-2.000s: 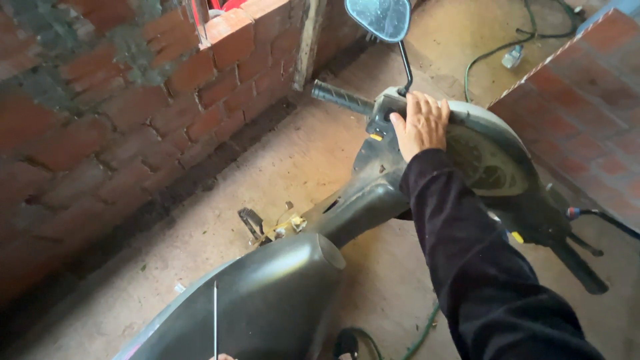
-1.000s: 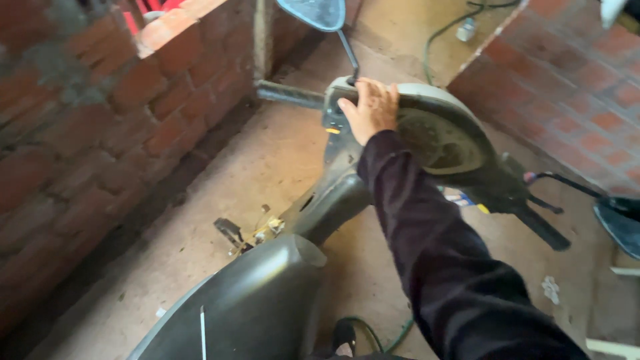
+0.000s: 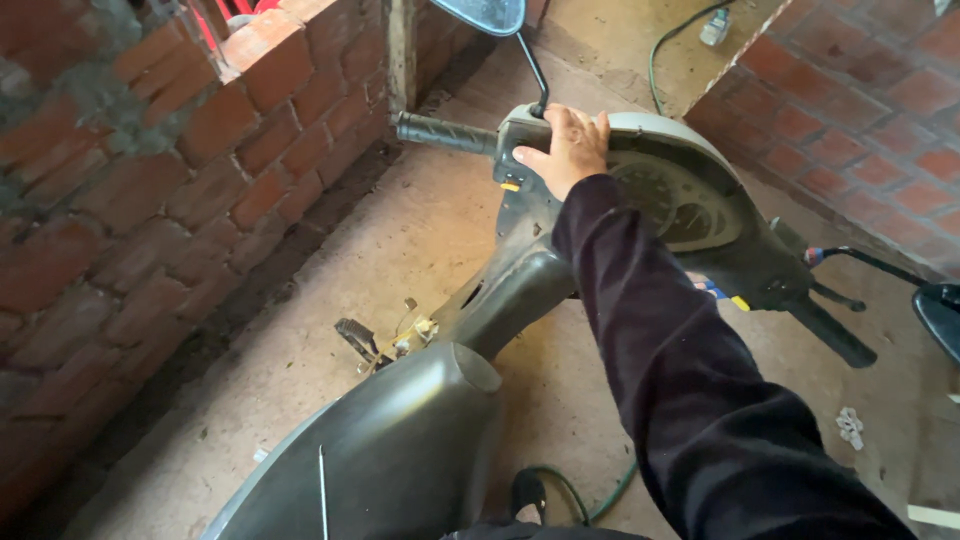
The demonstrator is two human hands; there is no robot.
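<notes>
My right hand (image 3: 574, 150) grips the top of the handlebar cover (image 3: 517, 127) of a dusty motor scooter, by the foot of a mirror stem (image 3: 534, 67). Its thumb lies towards the left rubber grip (image 3: 446, 133), and its dark sleeve crosses in front of the scooter. The round-cornered instrument panel (image 3: 675, 202) is right of the hand. Below are the black seat (image 3: 397, 442) and the scooter's dark central body (image 3: 510, 300). A thin metal rod (image 3: 323, 487) rises over the seat from the bottom edge; what holds it is hidden. My left hand is out of view.
A red brick wall (image 3: 172, 202) runs along the left, with a wooden post (image 3: 401, 56) near its far end. Another brick wall (image 3: 862, 127) stands at the right. A green hose (image 3: 615, 495) lies on the floor by a shoe (image 3: 528, 495). The right mirror (image 3: 937, 315) juts outwards.
My right hand stays on the handlebar cover. Fingertips seen at the foot of the metal rod two seconds ago are now out of view. The view has shifted somewhat.
</notes>
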